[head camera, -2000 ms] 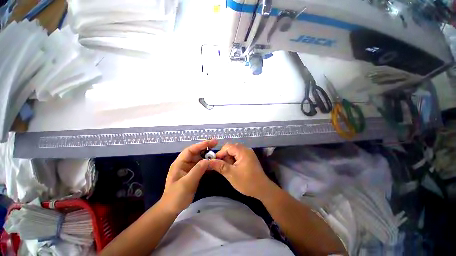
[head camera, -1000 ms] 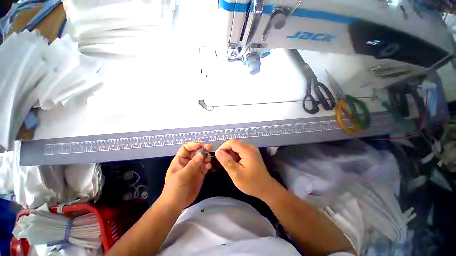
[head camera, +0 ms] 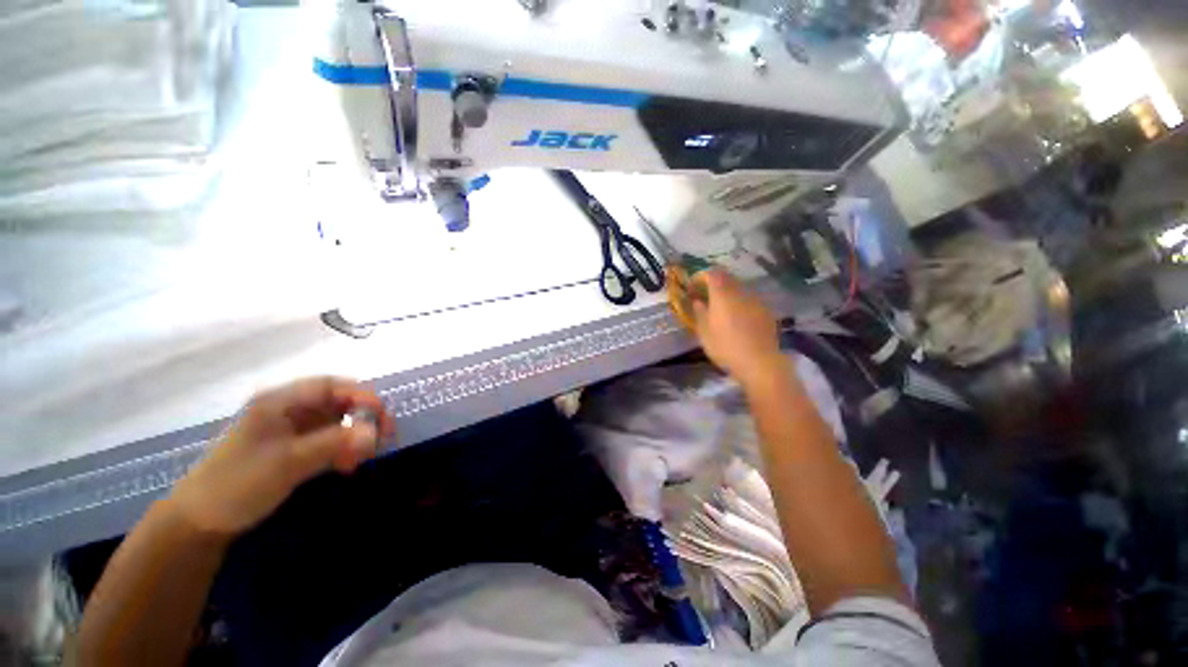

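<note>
My left hand (head camera: 289, 450) is in front of the table edge and pinches a tiny metal item (head camera: 360, 420), perhaps a bobbin or bobbin case; it is blurred. My right hand (head camera: 734, 319) is at the orange-handled scissors (head camera: 679, 295), right of the black-handled shears (head camera: 624, 265). Its fingers touch the orange loop; whether they are closed on it I cannot tell. The scissors lie on the table with their blades pointing up and left. The white sewing machine head (head camera: 547, 111) with JACK lettering stands behind, its presser foot and needle area (head camera: 420, 190) at the left end.
The grey front edge (head camera: 521, 370) of the table carries ruler markings. Blurred white fabric (head camera: 104, 156) lies at the far left. White strips (head camera: 730, 541) and white cloth lie below the table edge at right. Another fabric bundle (head camera: 984, 306) is further right.
The view has turned to the right. My hands have moved apart: the right has gone to the orange-handled scissors, while the left keeps the tiny metal item.
</note>
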